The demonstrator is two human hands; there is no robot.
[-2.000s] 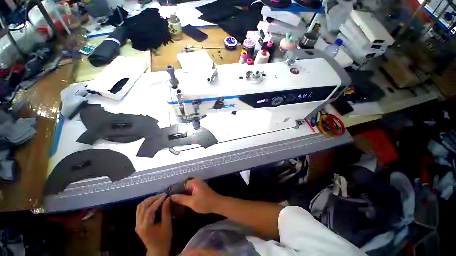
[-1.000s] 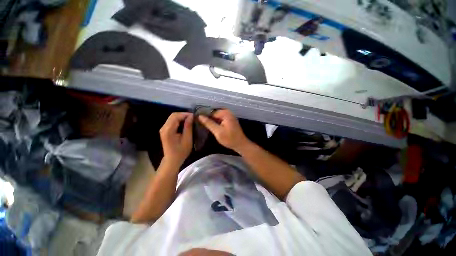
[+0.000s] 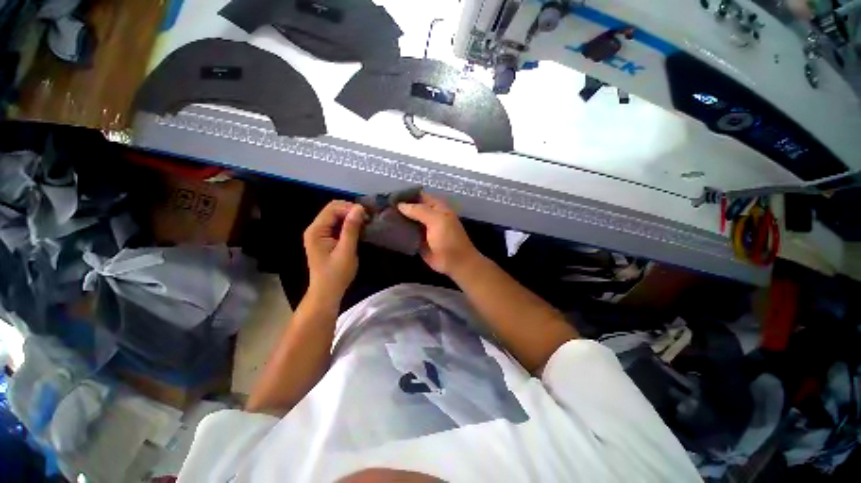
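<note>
A dark grey fabric piece point(image 3: 395, 231) is folded between my two hands, just off the table's front edge, with a small darker patch at its top. My left hand point(image 3: 334, 243) pinches its left end between thumb and fingers. My right hand point(image 3: 437, 231) holds its right end. On the table lie a crescent-shaped grey panel point(image 3: 274, 87) with a small black label, another labelled panel point(image 3: 480, 108) near the needle area, and a labelled panel point(image 3: 345, 36) behind them. The second and third touch or overlap.
The white sewing machine point(image 3: 604, 42) stands at the back right, its control panel point(image 3: 746, 118) lit. A grey strip with a printed scale point(image 3: 566, 212) runs along the front edge. Scissors-like red and yellow loops point(image 3: 755, 234) are at the right. Grey fabric heaps point(image 3: 175, 302) lie lower left.
The view has tilted down and shifted since the oldest frame. The grey piece in my hands shows wider and more opened out than a second ago. The panels on the table keep their arrangement.
</note>
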